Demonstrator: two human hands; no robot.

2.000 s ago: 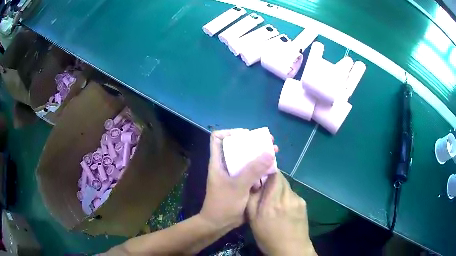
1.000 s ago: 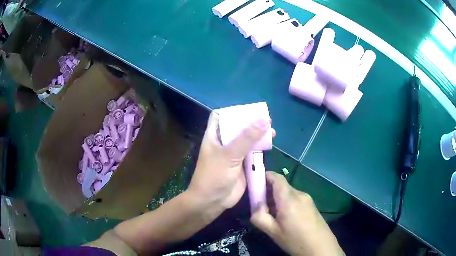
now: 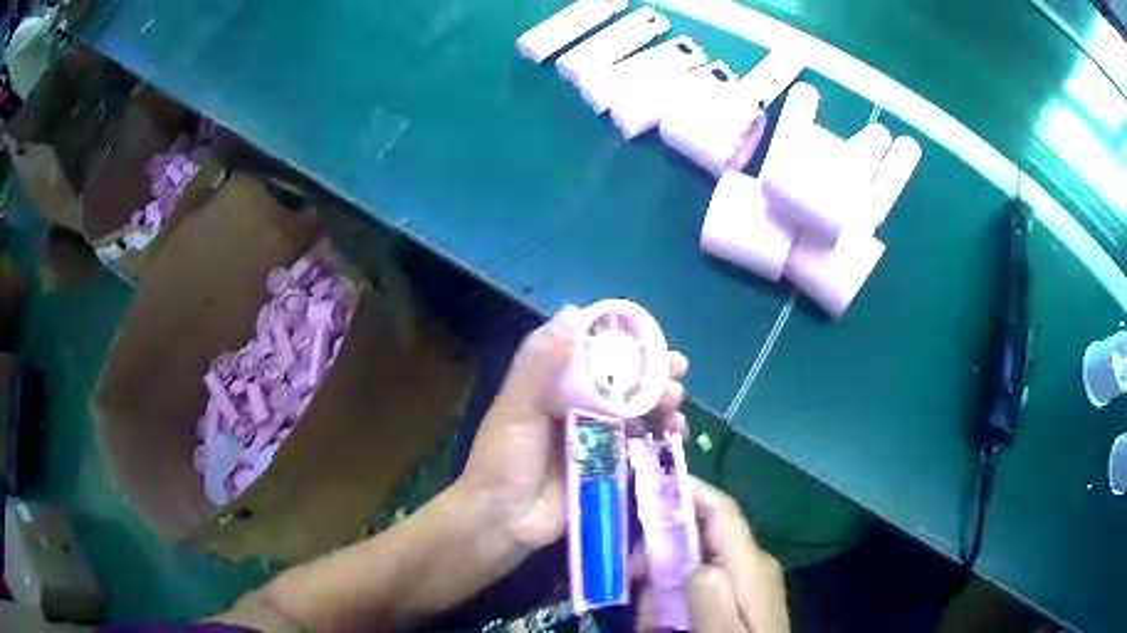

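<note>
My left hand [image 3: 525, 433] holds a pink fan body [image 3: 620, 359] by its head, near the bench's front edge. The round opening with spokes faces me. Its handle is open and shows a blue battery [image 3: 601, 539] with a small dark circuit board [image 3: 598, 448] above it. My right hand [image 3: 729, 563] holds the pink handle cover [image 3: 667, 519] just right of the open handle, inner side up. Part of my left hand is hidden behind the fan body.
Pink handle covers [image 3: 571, 30] lie in a row on the green bench [image 3: 408, 74]. A pile of pink fan bodies [image 3: 748, 229] lies right of them. A black electric screwdriver [image 3: 1013, 324] and white cups [image 3: 1104, 369] are at right. A carton [image 3: 167, 359] of pink bodies stands at left.
The fan body has turned so its spoked opening faces me. The handle cover has come off into my right hand, exposing the battery.
</note>
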